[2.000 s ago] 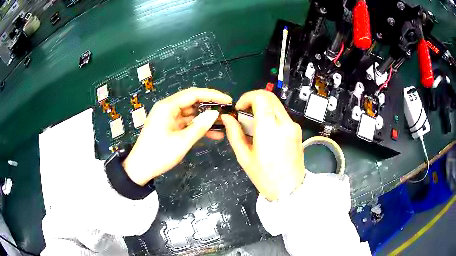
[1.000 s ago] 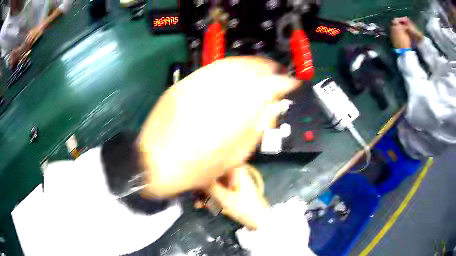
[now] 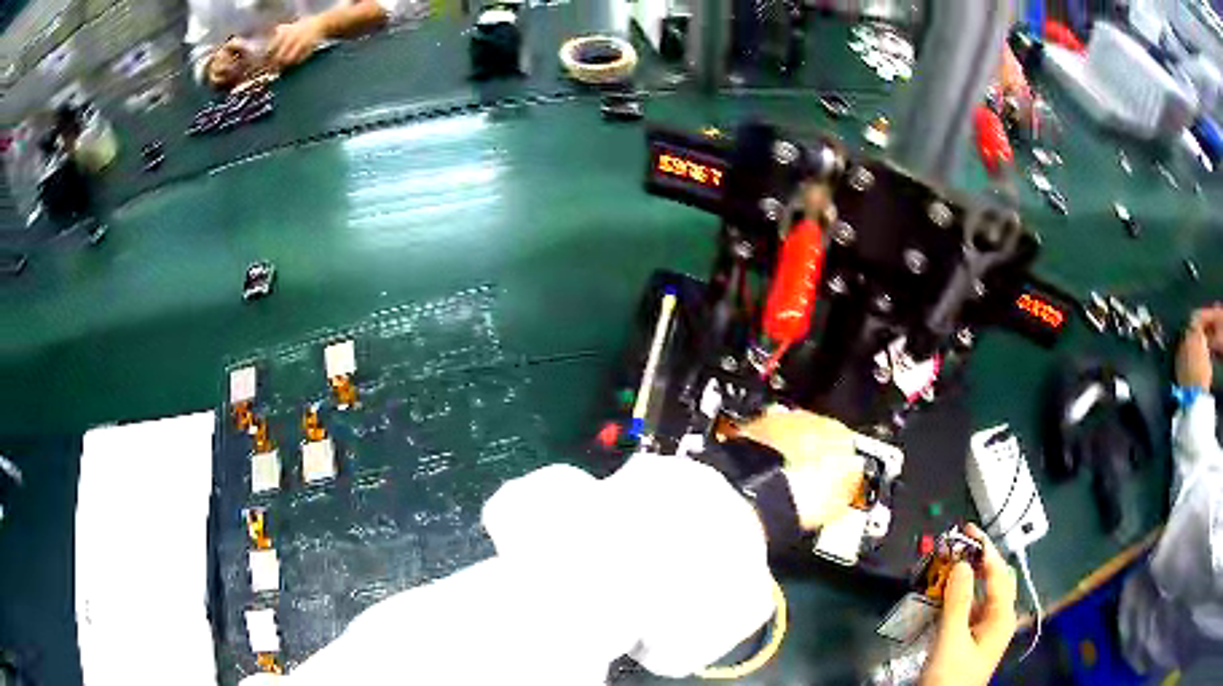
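Note:
My left hand reaches over the nests of the black two-station fixture; its fingertips are partly hidden, and I cannot tell whether it grips anything. My right hand holds a small dark device housing near the fixture's front right corner. A display module with an orange flex cable hangs from it. Another whitish module lies at the right nest. The left clamp's red handle slants down. A clear blister tray at left holds several display modules.
A pen-like tool lies on the fixture base's left side. A white power strip and black object are at right. A white sheet lies left. Other people's hands show at upper left and right edge.
My hands have parted: the left is now over the fixture nests, the right lower right with the device. The view has shifted, showing the fixture's two red counters and the tray again.

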